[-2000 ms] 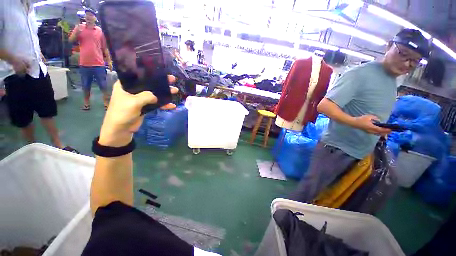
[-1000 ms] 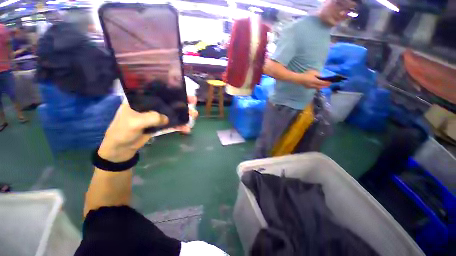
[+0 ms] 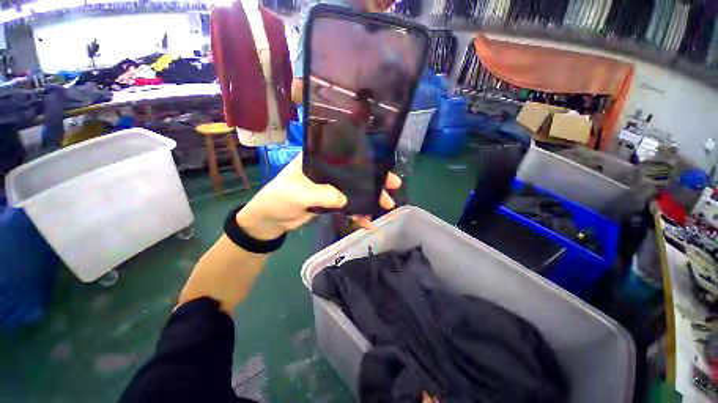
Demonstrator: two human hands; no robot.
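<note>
My left hand point(image 3: 303, 197), with a black band on the wrist, holds a dark smartphone point(image 3: 360, 110) upright at the upper middle. The thumb is on the phone's lower front and the fingertips show at its right edge. The screen is lit with a dim, blurred picture. Below it a grey bin point(image 3: 598, 319) holds dark cloth point(image 3: 449, 323), bunched and creased. A small skin-coloured patch shows at the bottom edge against the cloth; I cannot tell whether it is my right hand.
A white wheeled bin point(image 3: 118, 212) and a yellow stool point(image 3: 224, 161) stand left on the green floor. A dress form wears a red jacket point(image 3: 252, 67). A person is mostly hidden behind the phone. A blue crate point(image 3: 551, 264) lies beyond the bin; a cluttered table point(image 3: 683, 315) is far right.
The view has turned right. The grey bin, blue crate and right-hand table have come further into view. My left hand still holds the phone, now nearer the middle of the picture.
</note>
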